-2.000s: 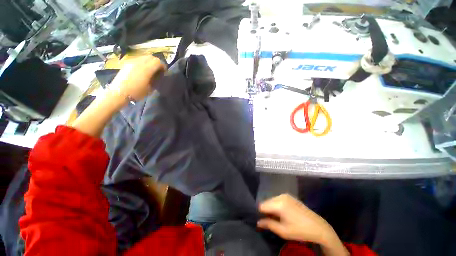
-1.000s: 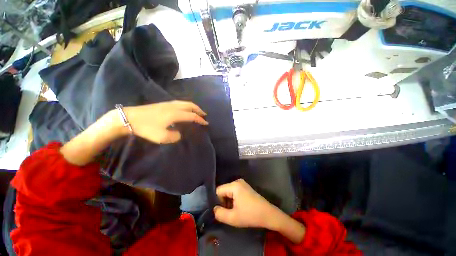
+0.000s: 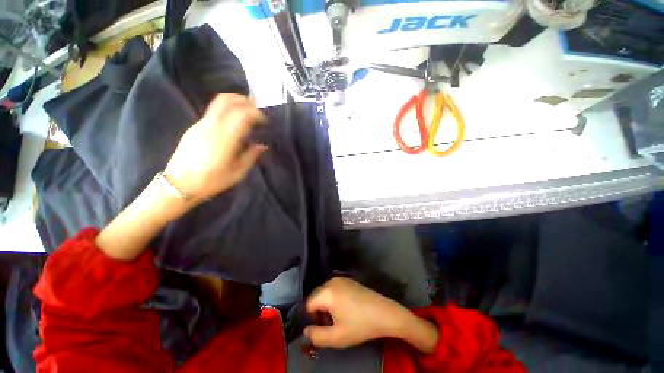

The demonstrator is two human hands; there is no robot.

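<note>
A dark grey garment piece (image 3: 218, 233) lies bunched on the table's left part and hangs over the front edge to my lap. Its right edge lies in line with the presser foot and needle (image 3: 320, 91). My left hand (image 3: 218, 146) is on top of the cloth, left of the needle, with fingers bent; whether it pinches a fold is unclear. My right hand (image 3: 346, 313) is low, near my lap, pinching the hanging edge of the cloth between thumb and fingers. The thread scissors (image 3: 429, 120) lie right of the needle, handles toward me.
The white sewing machine head (image 3: 437, 25) spans the top right. Dark scraps (image 3: 459, 62) lie behind the scissors. The table's front edge (image 3: 495, 204) carries a measuring scale. Clear plastic (image 3: 648, 120) is at the far right. More dark cloth is at the upper left.
My left hand has come down from the upper left onto the cloth, then moved up a little. The cloth's upper part has settled leftward. The camera view has shifted closer to the machine.
</note>
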